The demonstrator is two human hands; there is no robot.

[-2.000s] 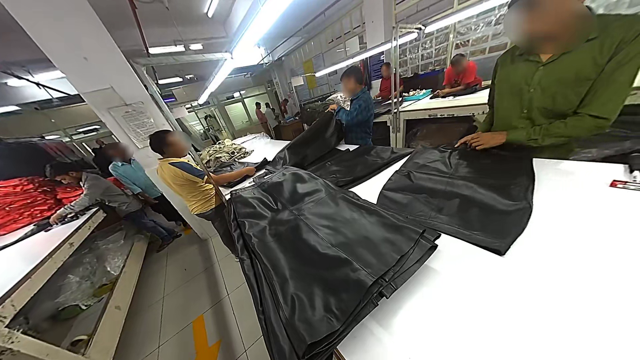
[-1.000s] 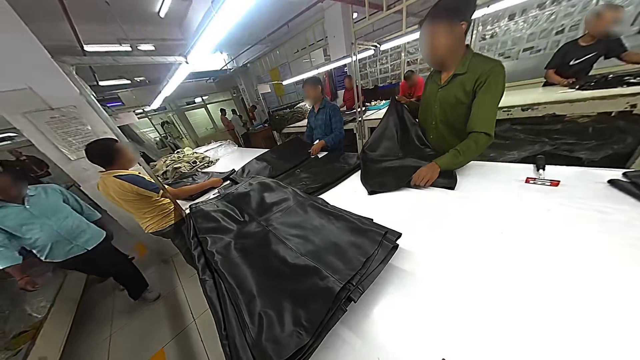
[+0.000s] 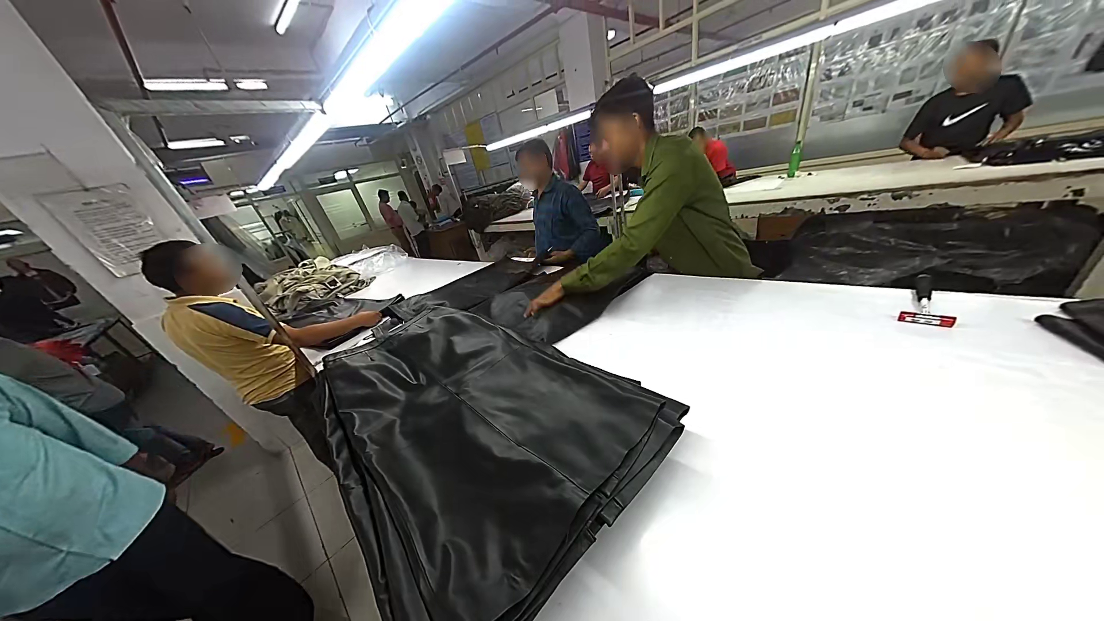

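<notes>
Neither my left hand nor my right hand shows in the head view. A stack of black leather-like skirts (image 3: 483,448) lies at the near left of a white-topped table (image 3: 819,448), its edges hanging over the left side. Beyond it, more black garments (image 3: 552,315) lie flat under the hand of a co-worker in a green shirt (image 3: 690,203). At the far right of the table sits a lint roller (image 3: 926,317) with a black handle and a red and white head. A dark folded garment (image 3: 1078,323) is cut off by the right edge.
A person in a yellow shirt (image 3: 233,341) stands along the table's left side, and one in blue (image 3: 561,216) at its far side. A person in a turquoise shirt (image 3: 69,483) is close at lower left. Light cloth (image 3: 315,285) lies heaped beyond the stack.
The co-worker in green has moved a black garment from the near right to the pile beyond the skirts. The person in turquoise has come nearer at the left.
</notes>
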